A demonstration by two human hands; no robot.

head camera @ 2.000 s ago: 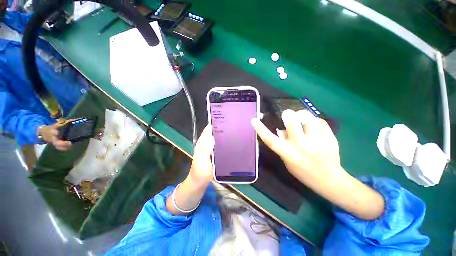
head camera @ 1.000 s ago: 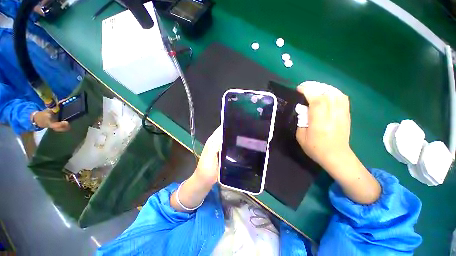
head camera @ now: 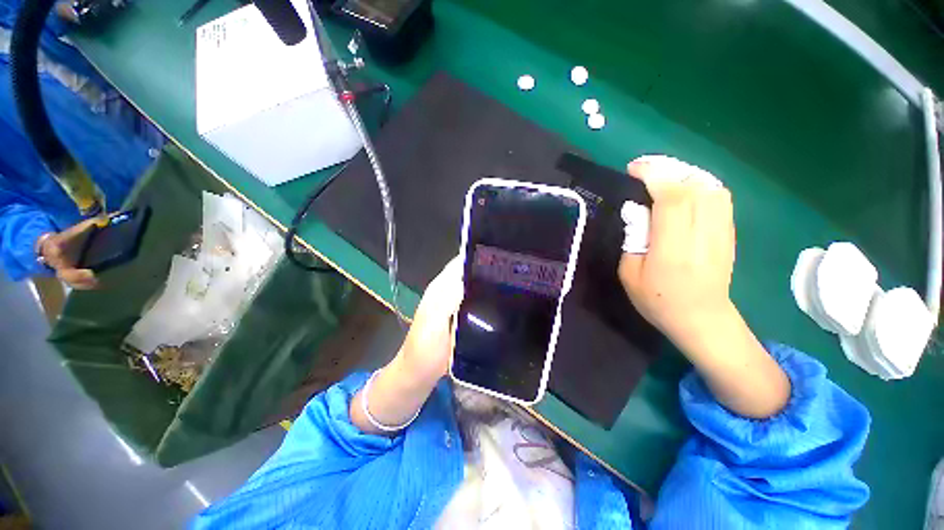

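Note:
My left hand point(head camera: 426, 336) holds a smartphone point(head camera: 518, 290) with a white-edged case upright above the black work mat point(head camera: 445, 140). Its dark screen shows a pinkish label-like strip. My right hand point(head camera: 688, 243), with white finger cots on its tips, holds a black display unit point(head camera: 595, 186) at its right side. The unit is partly hidden behind the phone and my fingers, and its lower part blends into the mat. I cannot tell whether it touches the mat.
A white box point(head camera: 274, 98) stands at the left beside a metal-sheathed cable point(head camera: 381, 186). A black hose point(head camera: 36, 93) arches at far left. Small white discs point(head camera: 579, 76) and white pads point(head camera: 864, 305) lie on the green bench. A person's hand point(head camera: 64, 254) holds another unit above the green bin point(head camera: 248, 362).
The phone screen went from a pink page to a dark view with a strip. My right hand left the screen and took hold of the display unit, turning its lit buttons out of sight.

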